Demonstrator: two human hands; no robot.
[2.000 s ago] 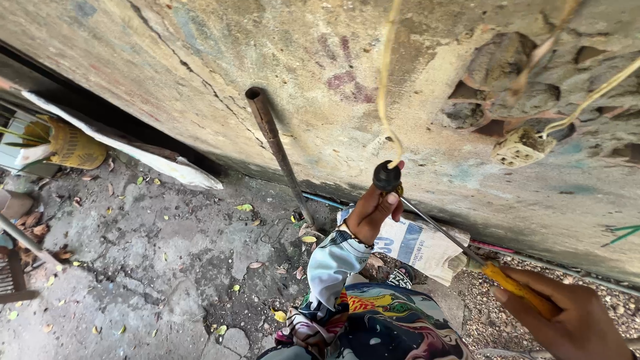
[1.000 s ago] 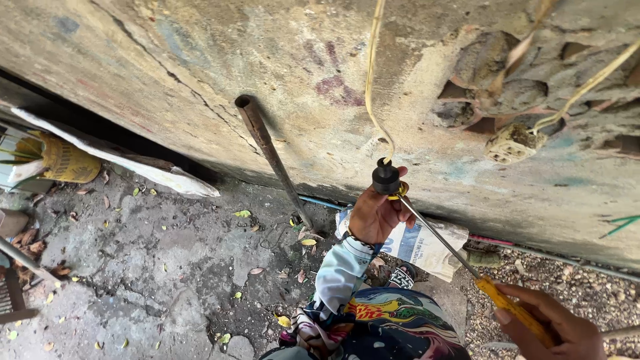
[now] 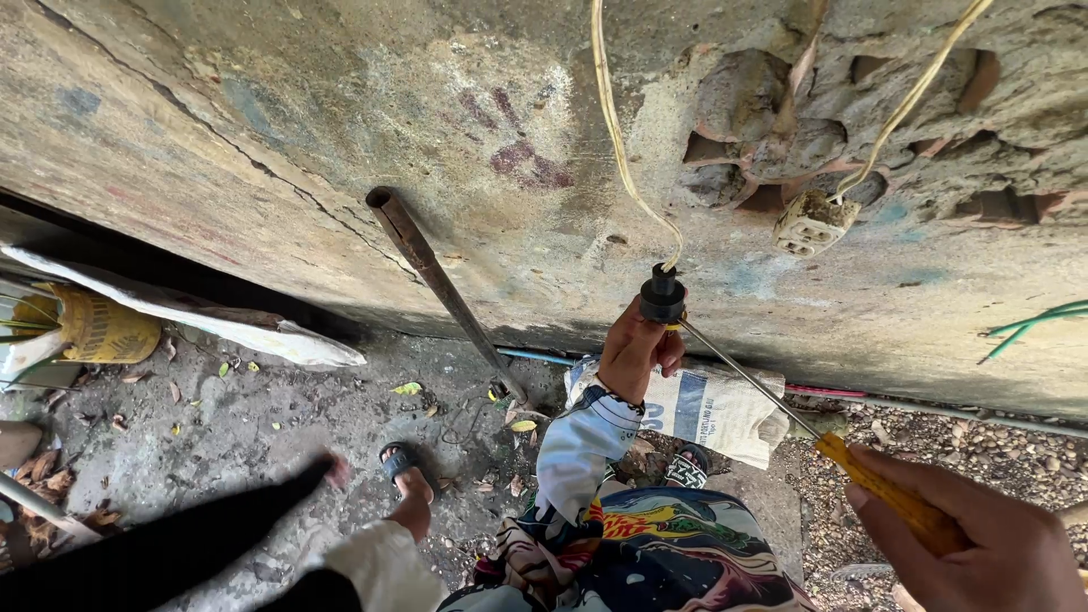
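Observation:
My left hand (image 3: 636,353) holds a black round electrical fitting (image 3: 662,295), seemingly a plug or lamp socket, with a twisted cream cable (image 3: 619,140) entering its top. Something small and yellow shows under the fitting, partly hidden by my fingers. My right hand (image 3: 977,527) grips the yellow handle of a long screwdriver (image 3: 748,378). The blade reaches up and left to the underside of the fitting; whether its tip touches a screw cannot be told. To the right, a dirty white outlet block (image 3: 816,223) hangs on another cable (image 3: 914,106) against the wall.
A rusty metal pipe (image 3: 442,289) leans at the stained wall (image 3: 323,110). Below lie a printed sack (image 3: 722,408) and gravel (image 3: 960,459). Another person's dark sleeve (image 3: 195,527) and sandalled foot (image 3: 408,476) are at lower left. A yellow container (image 3: 106,323) stands far left; green wires (image 3: 1037,319) stick out at right.
Another person's arm and leg have come into view at lower left. My hands keep the black fitting and the screwdriver, whose blade stays at the fitting's underside.

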